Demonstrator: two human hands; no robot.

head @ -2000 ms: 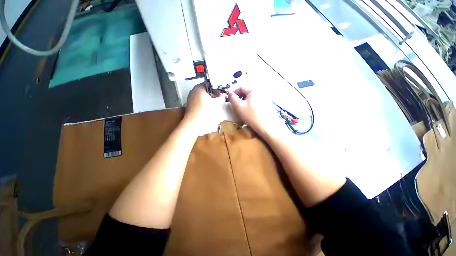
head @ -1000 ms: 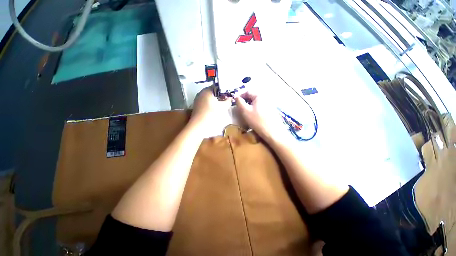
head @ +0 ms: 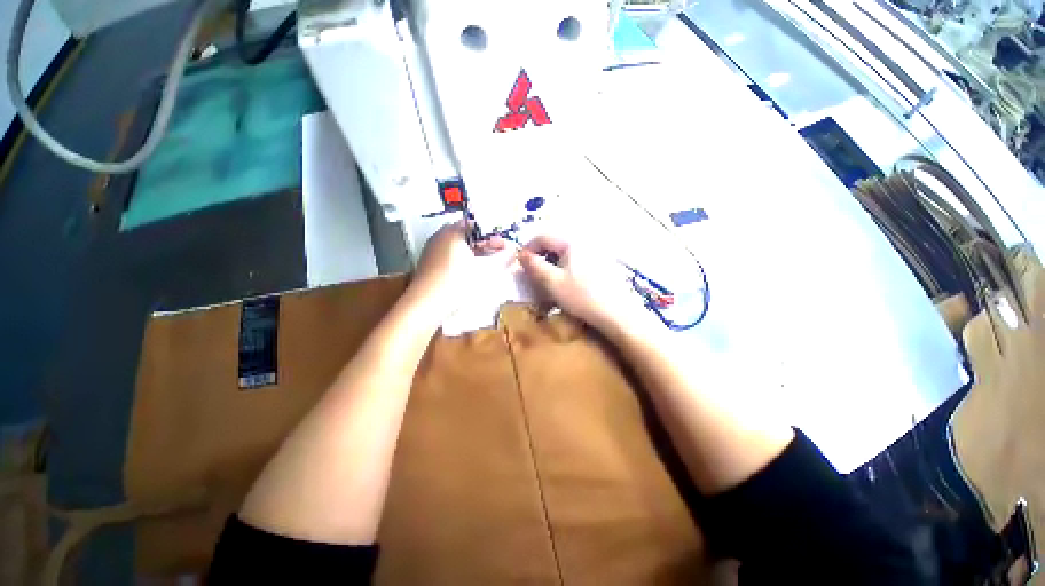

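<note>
A large brown apron panel (head: 521,458) with a straight centre seam covers the near table, its top edge puckered below my hands. A black label (head: 259,341) is on its left part. My left hand (head: 445,270) and my right hand (head: 558,278) meet at the presser foot (head: 495,238) under the white sewing machine head (head: 493,115). Their fingertips are close together there and seem to hold a small piece of the work; the fingers hide most of it. A white piece (head: 487,300) shows between my hands and the panel.
Thread snips (head: 655,295) and a dark looped cord (head: 706,280) lie on the white table (head: 802,343), near a small dark rectangle (head: 690,216). Brown stacked aprons (head: 1008,389) are at right. A green sheet (head: 218,143) and a pale curved hose (head: 86,160) are at upper left.
The view has shifted, so the machine and hands sit lower and further left than a second ago, and more of the machine head shows. My hands stay at the presser foot.
</note>
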